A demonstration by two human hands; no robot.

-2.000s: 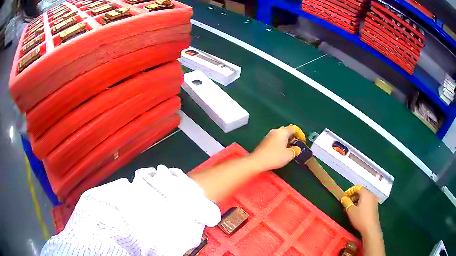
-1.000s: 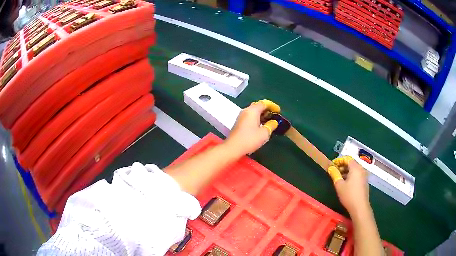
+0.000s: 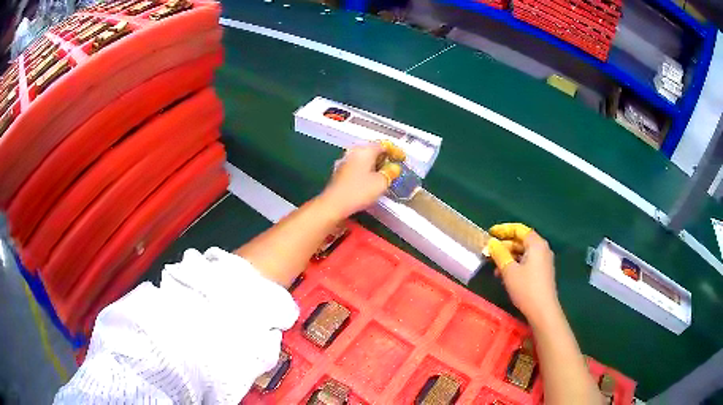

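Observation:
A smartwatch [image 3: 406, 182] with a gold-bronze strap [image 3: 448, 221] is stretched between my hands, over a long white box base [image 3: 428, 242]. My left hand [image 3: 363, 176] grips the dark watch-head end with yellow-cotted fingertips. My right hand [image 3: 525, 265] grips the strap's far end. The watch and my left hand hide most of the box's top, so I cannot tell whether the watch touches it. The red tray [image 3: 414, 297] lies below my forearms, with folded watches [image 3: 326, 323] in some pockets and other pockets empty.
A white box with a watch picture [image 3: 369, 125] lies just behind; another [image 3: 640, 286] lies at right. A tall red tray stack [image 3: 119, 170] stands at left. The green conveyor [image 3: 507, 170] has a white edge line. Blue shelving [image 3: 547, 47] with red trays is behind.
Both hands have moved left with the stretched watch, from beside the right-hand box to over the middle white box. The view has shifted, showing more of the tray.

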